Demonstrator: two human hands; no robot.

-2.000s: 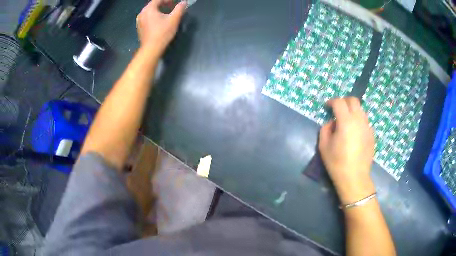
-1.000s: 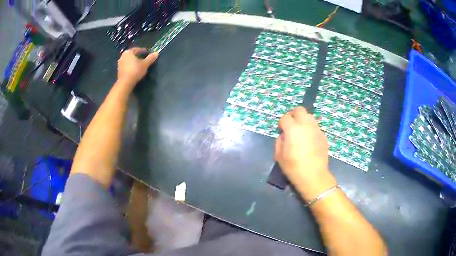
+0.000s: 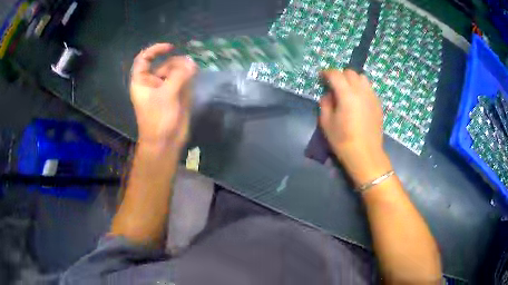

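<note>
My left hand [image 3: 164, 92] pinches one end of a green circuit board strip [image 3: 239, 53], which is motion-blurred and held above the bench, pointing right. Its far end overlaps the laid-out PCB panels [image 3: 404, 72], which lie in two columns with a dark gap between them. My right hand [image 3: 352, 114] is at the front edge of the left column, fingers curled down; whether it holds anything is hidden. A flat black pad [image 3: 318, 147] lies on the bench partly under my right hand.
A solder spool [image 3: 66, 61] stands at the left bench edge. A cream tape scrap [image 3: 193, 158] lies at the front edge. A blue bin [image 3: 467, 119] with green strips is at the far right. A blue stool [image 3: 55, 156] is below at left.
My left hand was empty-looking at the upper left, then reached a strip at the back left. It has since moved toward me with the strip. My right hand stays by the panels and pad.
</note>
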